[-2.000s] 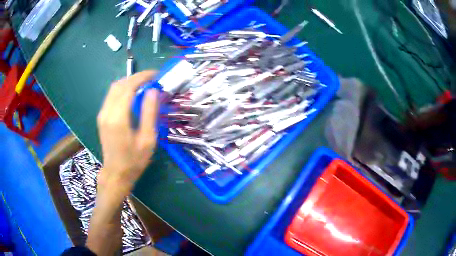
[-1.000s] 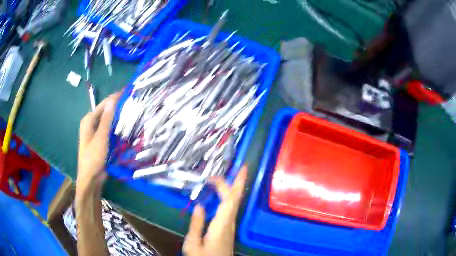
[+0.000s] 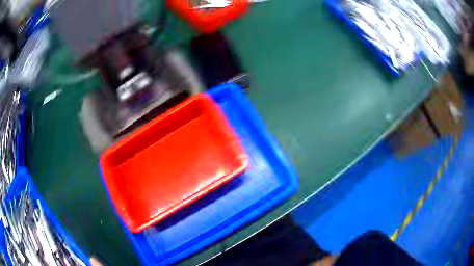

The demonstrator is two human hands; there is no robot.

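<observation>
A red tray (image 3: 179, 171) sits inside a larger blue tray (image 3: 270, 171) near the bench's front edge; both look empty. At the lower left, a blue tray (image 3: 52, 223) holds a heap of slim silver cylinders (image 3: 31, 234), cut off by the picture's edge. A fingertip of my left hand (image 3: 95, 262) shows at the bottom edge beside that tray. A small patch of skin, likely my right hand (image 3: 326, 260), shows at the bottom edge between dark cloth. The rest of both hands is hidden or out of view.
A dark machine (image 3: 136, 88) stands beyond the trays, with a grey lump (image 3: 96, 122) left of it. A red bin (image 3: 210, 15) is at the top. A heaped blue tray (image 3: 364, 39) is at upper right. A cardboard box (image 3: 434, 122) is below the bench's right side.
The view has swung right. The heaped tray has shifted to the left edge and the red tray towards the middle. Both hands, earlier at the heaped tray, have nearly left the picture.
</observation>
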